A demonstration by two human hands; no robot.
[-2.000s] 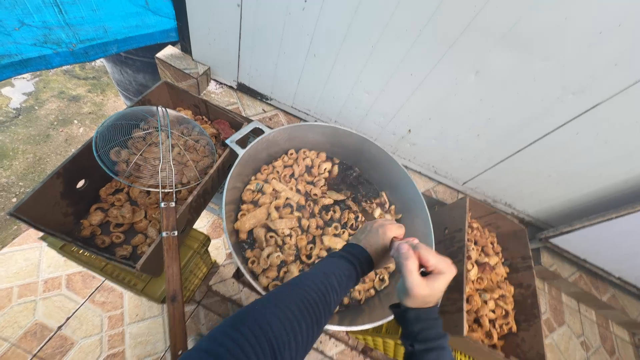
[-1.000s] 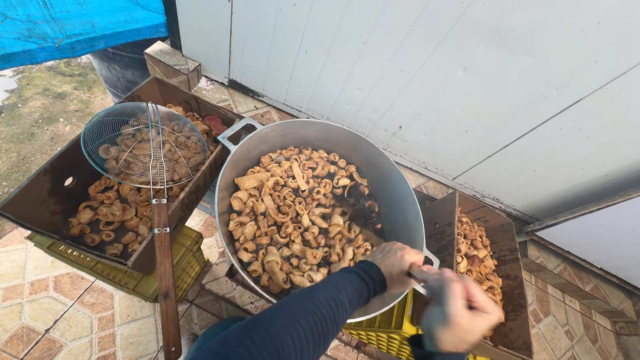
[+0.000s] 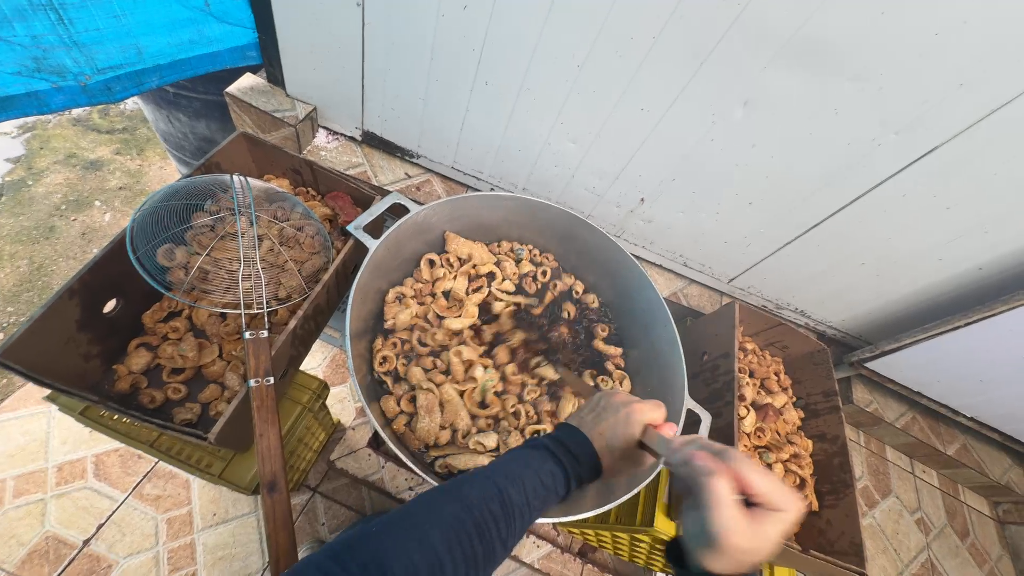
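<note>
A large metal pot [image 3: 520, 210] holds fried curled pieces [image 3: 448, 360] in dark oil. My left hand [image 3: 620, 428], in a dark sleeve, is closed around the shaft of a stirring paddle [image 3: 658, 440] at the pot's right near rim. My right hand [image 3: 732, 496], blurred by motion, grips the same shaft farther back, outside the rim. The paddle's lower end is down among the pieces and cannot be made out clearly. A wire skimmer [image 3: 232, 240] with a wooden handle [image 3: 268, 448] lies across the left box, apart from my hands.
Brown boxes with fried pieces stand left [image 3: 60, 320] and right [image 3: 832, 448] of the pot, the left one on a yellow crate [image 3: 308, 432]. Another yellow crate [image 3: 624, 536] shows below the pot. A pale panel wall [image 3: 640, 120] runs behind. A blue tarp [image 3: 120, 48] hangs at upper left.
The pieces in the pot have shifted, and dark oil shows more at the right than one second ago. Both hands have kept close together near the pot's right near rim.
</note>
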